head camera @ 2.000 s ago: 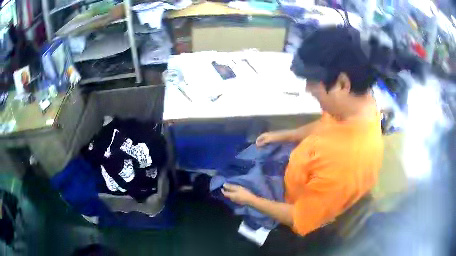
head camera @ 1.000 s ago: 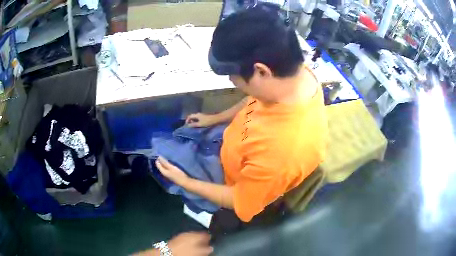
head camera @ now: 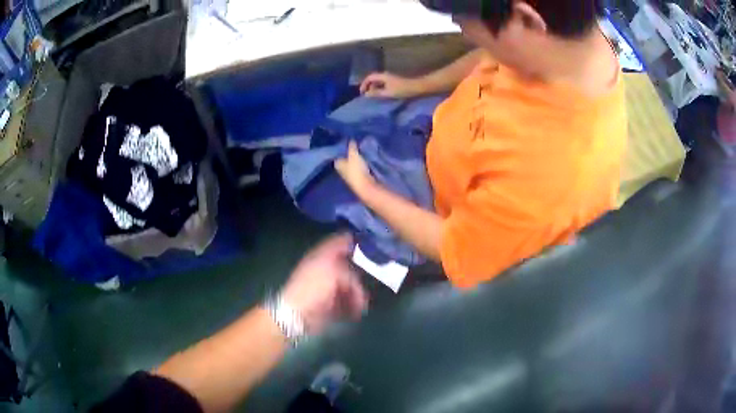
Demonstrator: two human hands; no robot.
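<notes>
My left hand (head camera: 324, 284), with a silvery band at the wrist and a dark sleeve, reaches in from the lower left. It is blurred; its fingers look apart, with nothing visible in them. Its fingertips are in front of a blue denim garment (head camera: 395, 165), near a white paper label (head camera: 381, 268) at the garment's lower edge; I cannot tell whether they touch. A seated person in orange (head camera: 524, 161) holds the garment on the lap with both hands. My right hand is not in view.
A white desk (head camera: 323, 26) stands behind the garment. At the left, a large cardboard box (head camera: 133, 48) holds black cloth with white patches (head camera: 145, 161), and blue cloth (head camera: 77, 234) lies at its side. A blurred dark grey surface (head camera: 516, 347) fills the lower right. The floor (head camera: 202, 298) is green.
My left hand has come in from below and moved up close to the denim. The person's near hand has shifted on the cloth. The view has tilted down.
</notes>
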